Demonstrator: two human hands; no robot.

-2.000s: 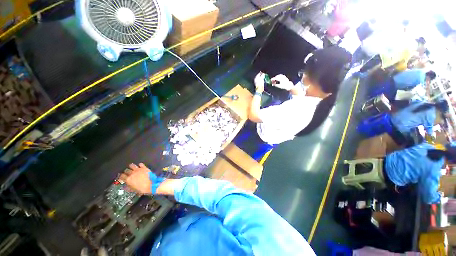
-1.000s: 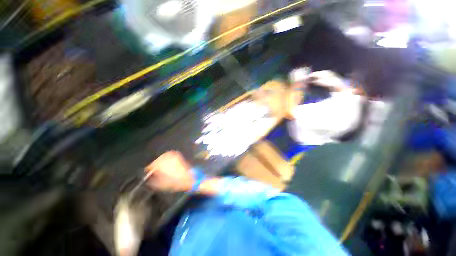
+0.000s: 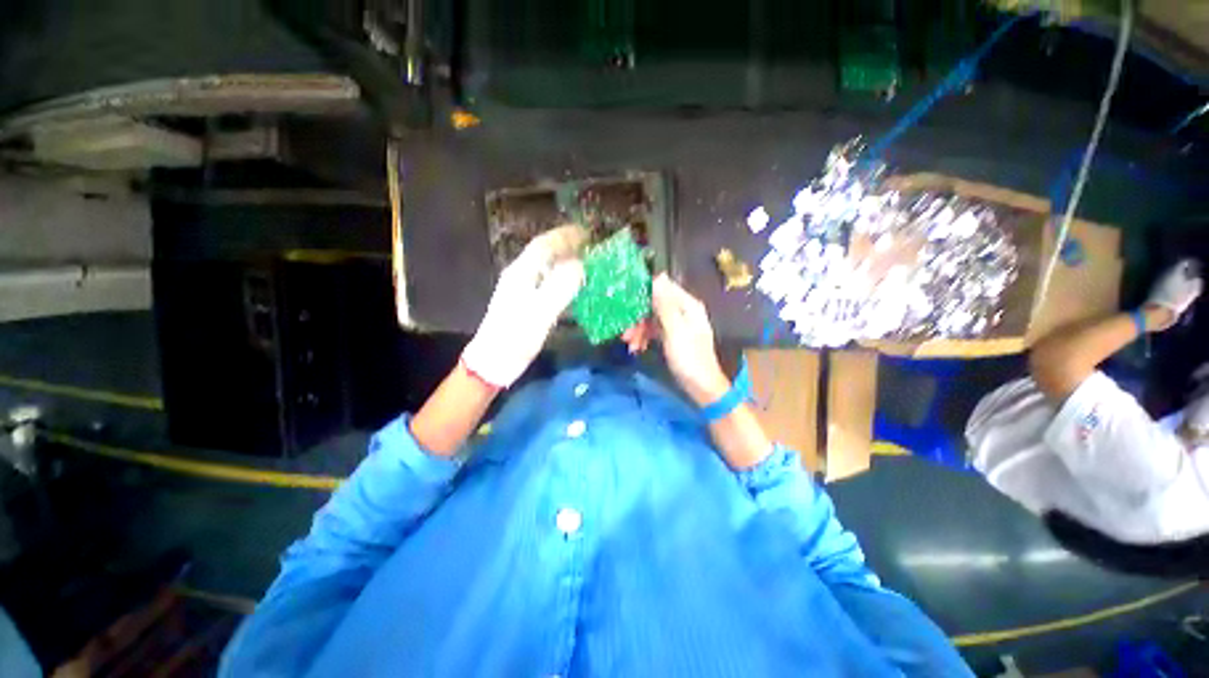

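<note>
A small green circuit board is held up in front of my chest, over the near edge of the bench. My left hand, in a white glove with a red band at the cuff, grips its left side. My right hand, bare with a blue wrist band, is at its right edge; its fingertips touch the board. The carrier tray lies on the bench behind the hands, partly hidden by them and the board. Its visible openings look dark brown.
A large heap of small silver pieces spills from an open cardboard box to the right. A yellowish scrap lies beside it. A coworker in white is at the far right. Black crates stand at the left.
The view has swung down to face the bench. The circuit board is now held up between both hands over the bench's near edge; earlier my right hand was over the tray.
</note>
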